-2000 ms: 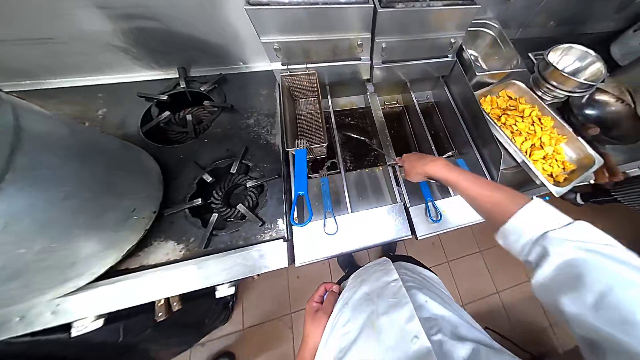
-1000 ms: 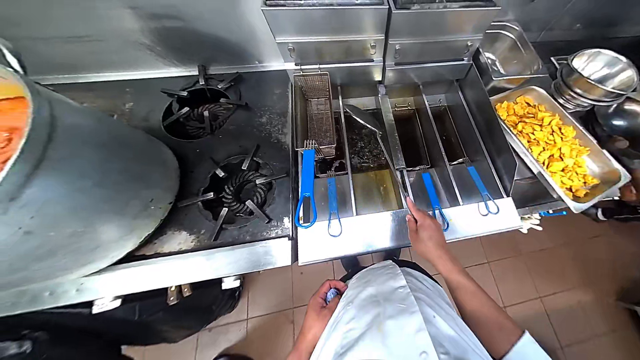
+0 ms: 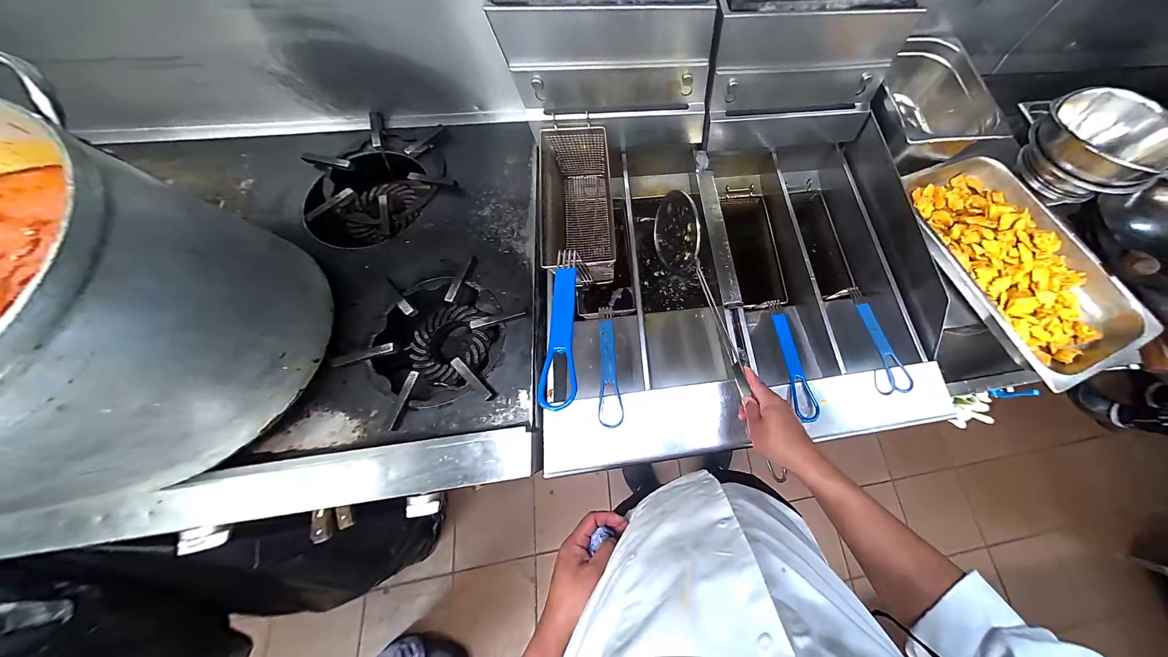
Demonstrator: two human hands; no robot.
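Note:
My right hand (image 3: 774, 427) is closed on the long handle of a round metal skimmer (image 3: 678, 233), whose head is over the dark oil of the left fryer (image 3: 680, 351), partly tilted. At my waist, my left hand (image 3: 584, 557) is curled around a small blue and white item (image 3: 600, 540), mostly hidden by the fingers. An empty wire fry basket (image 3: 584, 196) with a blue handle (image 3: 563, 333) is raised at the fryer's left side. Other baskets with blue handles (image 3: 794, 370) sit low in the wells.
A large metal pot (image 3: 173, 301) with orange-red contents fills the left. Beside it are two gas burners (image 3: 452, 342). On the right, a steel pan (image 3: 1127, 306) holds yellow fried pieces (image 3: 1013, 265), near stacked metal bowls (image 3: 1100, 137) and an empty deep pan (image 3: 940, 91).
My right hand has come back toward the fryer's front edge, the skimmer still in it. The skimmer head now shows above the oil. The view has shifted somewhat.

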